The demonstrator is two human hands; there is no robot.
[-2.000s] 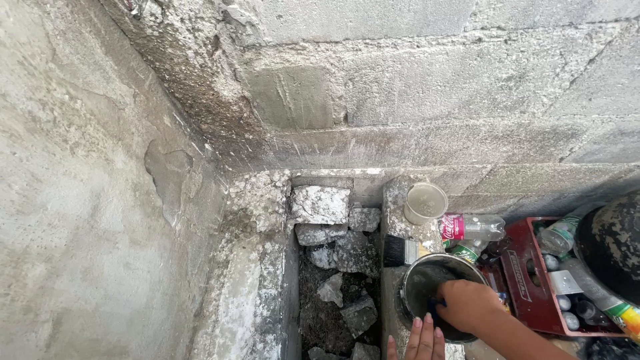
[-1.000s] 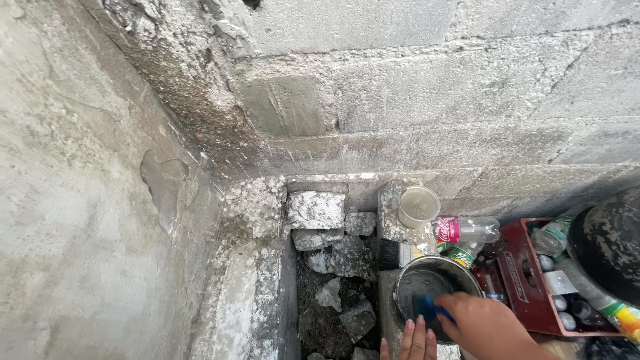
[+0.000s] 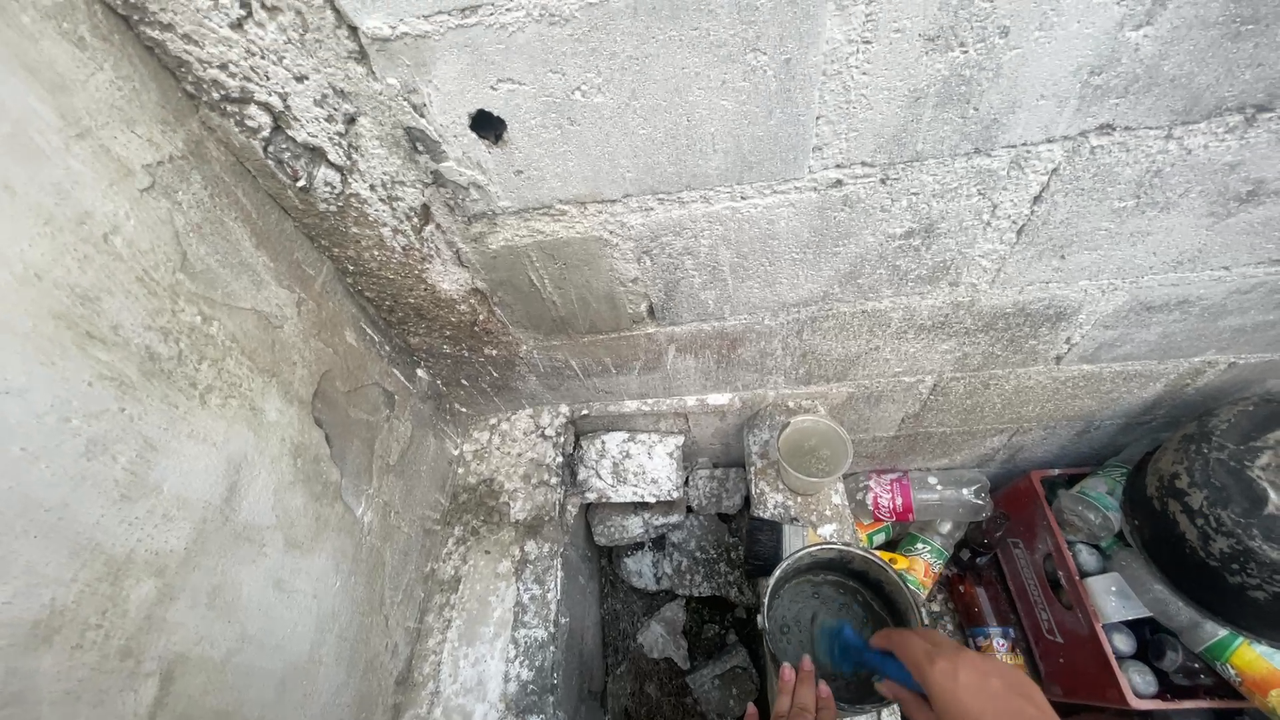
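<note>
My right hand (image 3: 950, 670) is closed around the handle of a blue brush (image 3: 865, 655), blurred, whose head is down inside a round metal pot (image 3: 775, 610). The pot holds a dark grey liquid or slurry. At the pot's near left rim are the fingers of my left hand (image 3: 795, 695); the rest of that hand is out of view, and its grip is not clear. Just behind the pot lies a paintbrush with dark bristles (image 3: 765, 545), partly hidden by the rim. Farther back, a translucent plastic cup (image 3: 814, 452) stands on the concrete ledge.
Left of the pot, a sunken concrete trough (image 3: 580, 620) holds broken concrete chunks (image 3: 630, 467). Plastic bottles (image 3: 935, 497) lie to the right, beside a red crate (image 3: 1040, 590) of bottles and a black rounded container (image 3: 1210, 510). A concrete block wall (image 3: 720, 260) rises behind.
Two seconds ago my right hand was down in the pot with no brush visible; the blue brush now shows in it. The left fingers remain by the rim. The view has shifted slightly.
</note>
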